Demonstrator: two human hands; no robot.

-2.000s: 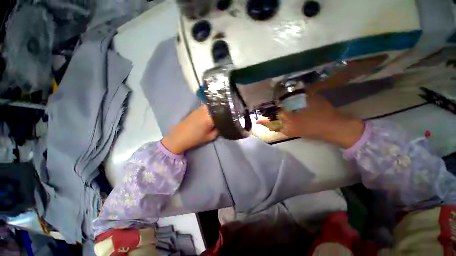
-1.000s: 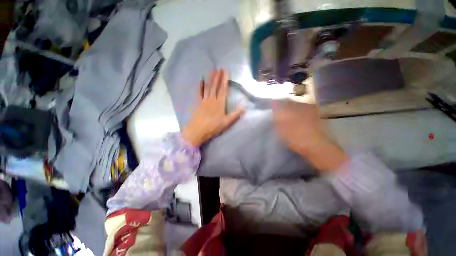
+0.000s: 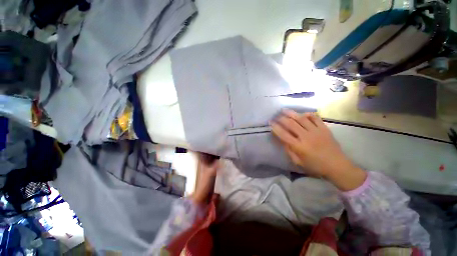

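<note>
A grey garment panel point(image 3: 205, 95) lies spread on the white table, with thin dark lines and slits on it. My right hand point(image 3: 310, 142) lies on the panel's right part, fingers together, just below the bright needle area. My left hand point(image 3: 204, 175) is at the table's front edge, below the panel; its fingers are dark and partly hidden at the panel's lower edge, so its hold cannot be told. The presser foot area point(image 3: 370, 86) is right of the panel. A small dark grey piece point(image 3: 398, 97) lies on the machine bed.
The white machine head point(image 3: 351, 35) with a blue-green stripe is at upper right. A bundle of layered grey pieces point(image 3: 107, 55) is at left. More grey cloth point(image 3: 115, 205) hangs at lower left. Dark snips point(image 3: 452, 135) are at the right rim. Pale cloth point(image 3: 255, 192) covers the lap.
The panel now lies flatter, clear of the machine head, and its lines show. My left hand has moved off its top, down to the table's front edge. The view has shifted left.
</note>
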